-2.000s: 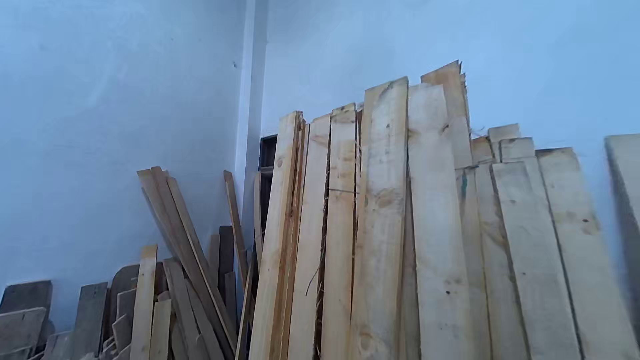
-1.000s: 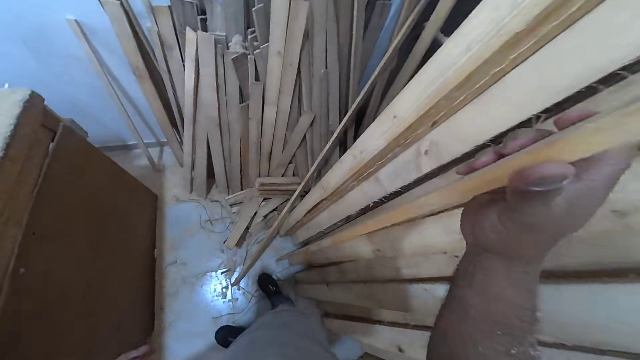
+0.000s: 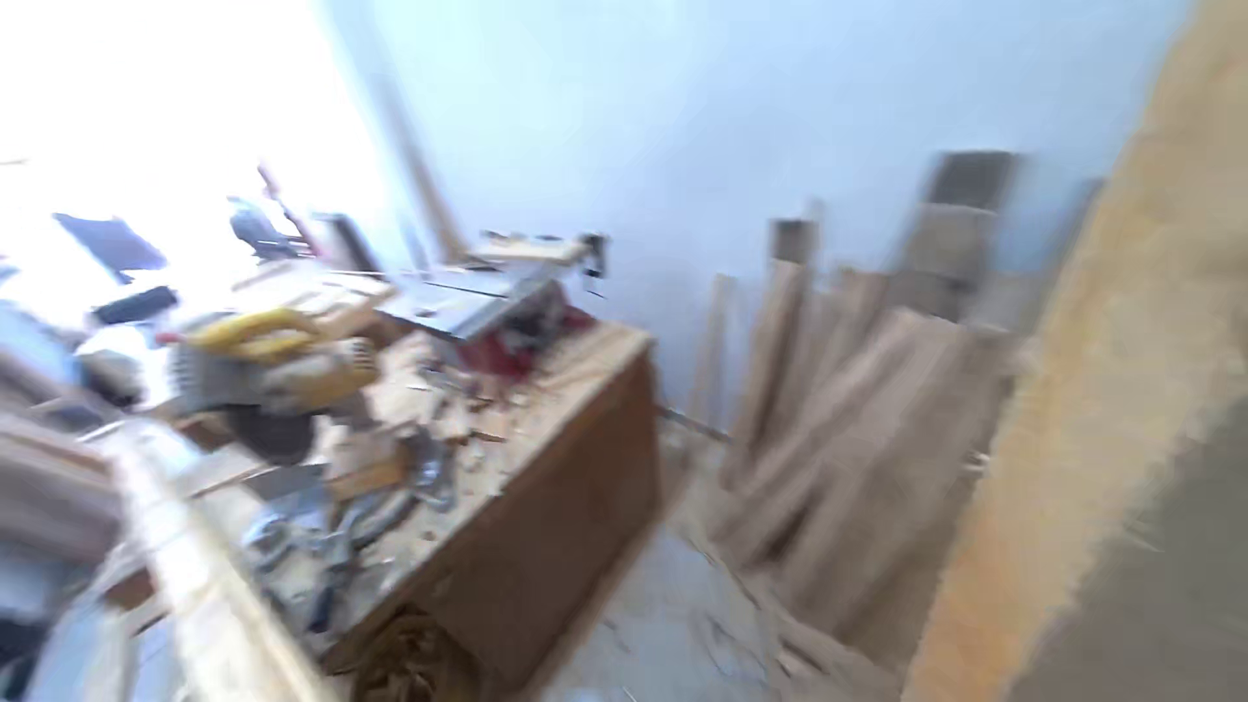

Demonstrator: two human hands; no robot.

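Observation:
Neither of my hands shows in the head view, and the picture is blurred by motion. Close to me on the right, a long rough-edged wooden board (image 3: 1082, 390) stands at a slant; whether a hand holds it is hidden. A yellow miter saw (image 3: 273, 361) sits at the left on a wooden workbench (image 3: 546, 487). Behind it is a table saw (image 3: 468, 302) with a grey top and red body. A long pale wooden beam (image 3: 205, 575) runs across the lower left.
Wood offcuts and boards (image 3: 858, 439) lean against the pale blue wall at the right. Wood scraps and shavings lie on the bench top and on the floor (image 3: 653, 614) beside it. Several blurred items stand at the bright far left.
The view has swung left from the stacked boards to the bench and saws. A hand at a board's edge, seen one second ago, is out of view.

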